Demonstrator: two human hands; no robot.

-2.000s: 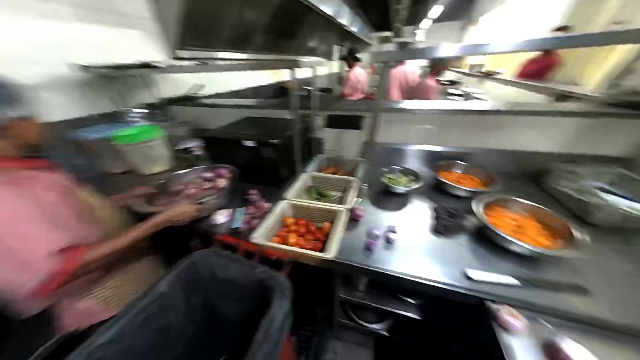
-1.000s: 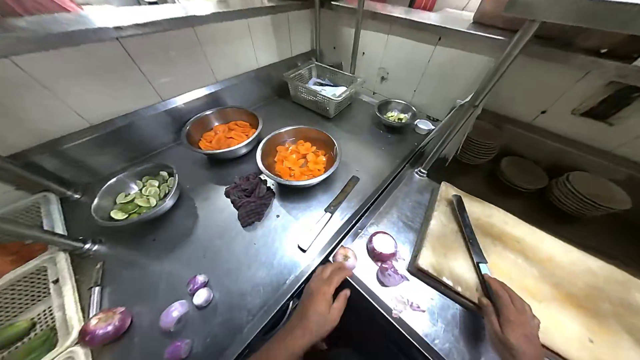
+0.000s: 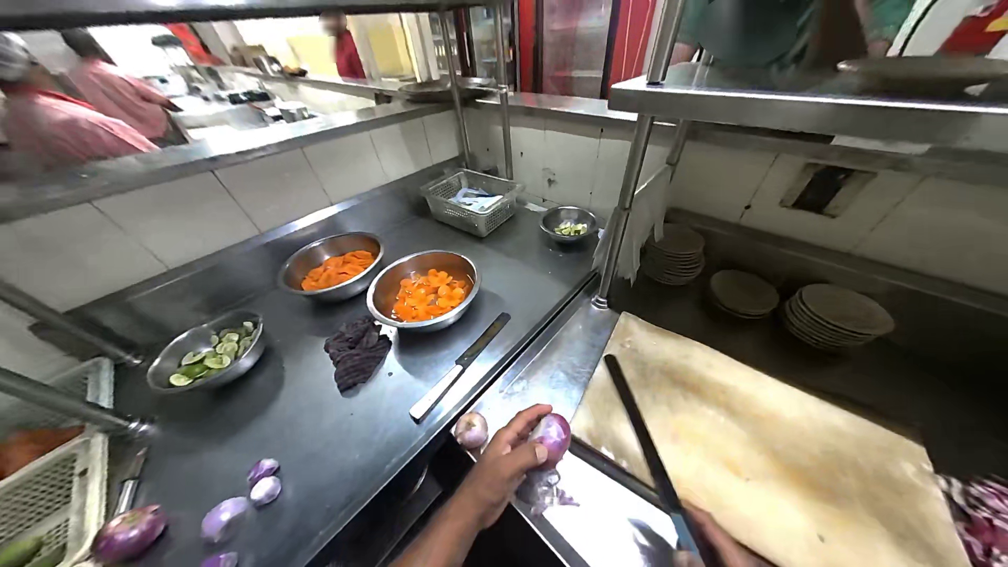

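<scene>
My left hand (image 3: 504, 465) grips a red onion (image 3: 551, 438) between thumb and fingers, just off the near left edge of the wooden cutting board (image 3: 756, 425). My right hand (image 3: 709, 539) holds a kitchen knife (image 3: 642, 429) by its handle, its dark blade angled over the board's left side. A pale onion (image 3: 472, 430) rests to the left of my left hand. Onion peel (image 3: 543, 492) lies on the steel surface under the held onion. A second knife (image 3: 458, 368) lies on the dark counter. Chopped red onion (image 3: 976, 516) shows at the far right.
Steel bowls of sliced carrot (image 3: 331, 266), carrot flowers (image 3: 424, 291) and cut limes (image 3: 206, 351) stand on the counter near a dark cloth (image 3: 356, 353). Stacked plates (image 3: 838, 315) sit behind the board. A shelf post (image 3: 628, 205) rises at its far left corner. People stand beyond the counter.
My left hand has moved from beside the pale onion to the red onion and taken hold of it. The knife was in my right hand one second ago too.
</scene>
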